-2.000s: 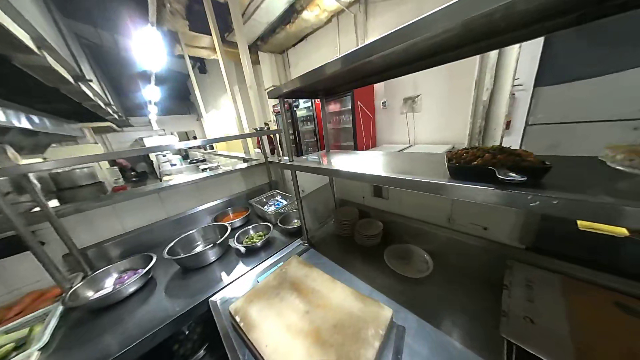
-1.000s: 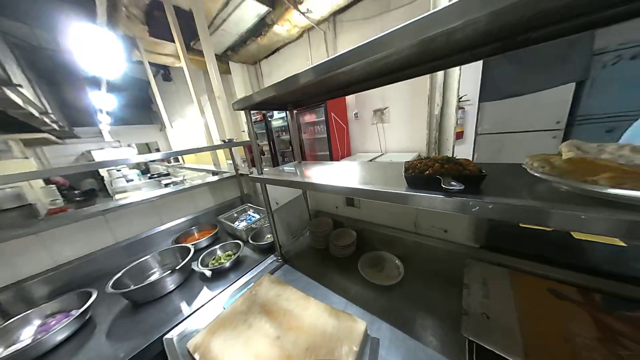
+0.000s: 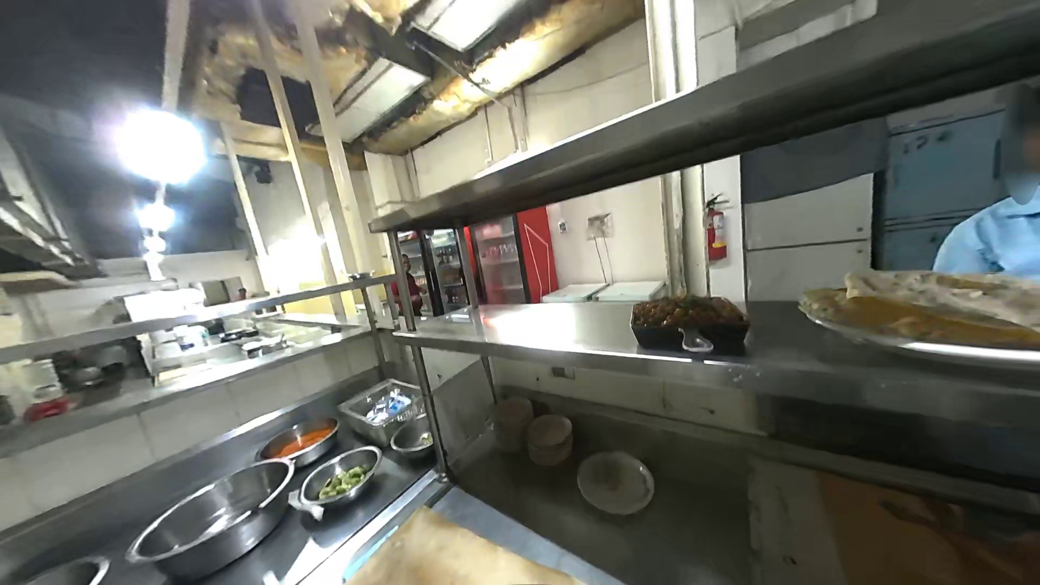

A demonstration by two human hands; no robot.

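Note:
Neither my left hand nor my right hand shows in the head view. At the bottom centre lies a pale, stained board or slab [image 3: 455, 552] on the metal counter. To its left stand a large steel bowl [image 3: 215, 516] with a utensil in it, a smaller bowl of green pieces [image 3: 343, 483] and a bowl of orange-red food [image 3: 301, 443]. A black dish of dark food [image 3: 689, 318] with a spoon rests on the steel shelf. Farther right on that shelf, flatbreads [image 3: 934, 305] lie on a metal platter.
A wire basket [image 3: 382, 410] with small packets stands beside a small steel bowl [image 3: 413, 439]. Under the shelf are stacked bowls [image 3: 550, 439] and a white plate [image 3: 615, 483]. A steel post [image 3: 426, 398] holds up the shelf. A person in light blue [image 3: 991, 240] is beyond it.
The view has turned right and upward. The platter of flatbreads and the person in light blue have come further into view at the right, and the board sits lower in the picture.

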